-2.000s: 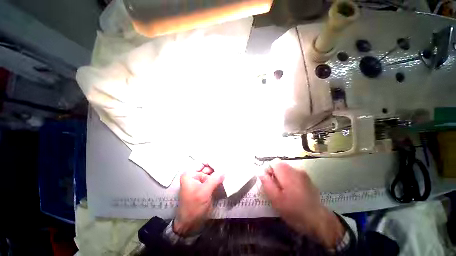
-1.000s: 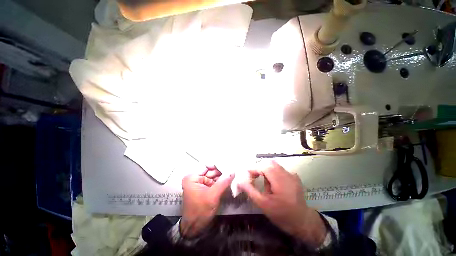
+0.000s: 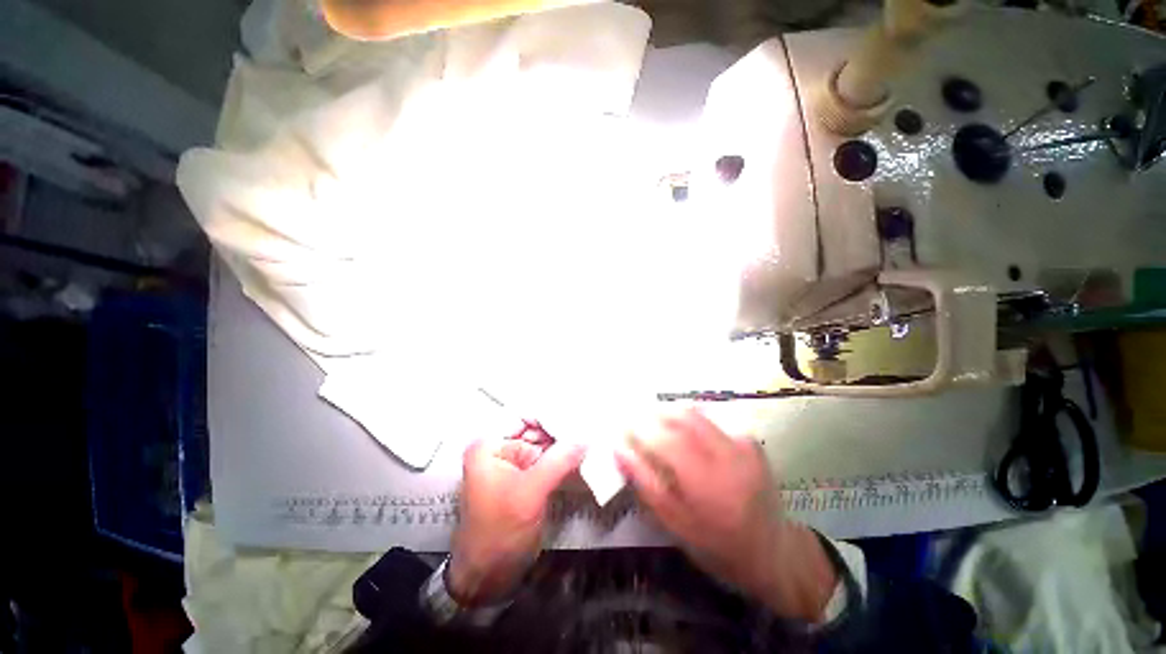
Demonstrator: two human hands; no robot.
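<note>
A white garment piece (image 3: 601, 470) with a pointed lower corner lies between my hands at the table's front edge, glaring under the lamp. My left hand (image 3: 512, 492) grips its left side between thumb and fingers. My right hand (image 3: 703, 492) is at its right side, fingertips touching or very near the cloth; the fingers are slightly blurred, so a grip cannot be told. A large cream fabric bundle (image 3: 275, 243) lies behind my hands, its middle lost in glare.
The cream sewing machine (image 3: 946, 217) stands at the right, needle area (image 3: 829, 358) right of my hands. Black shears (image 3: 1049, 454) lie beyond. A ruler scale (image 3: 870, 493) runs along the front edge. A blue crate (image 3: 147, 422) is left. The lamp (image 3: 435, 10) hangs above.
My hands first came together at the cloth's corner. Since then my right fingers have shifted slightly and more of the pointed corner shows. The view has shifted slightly.
</note>
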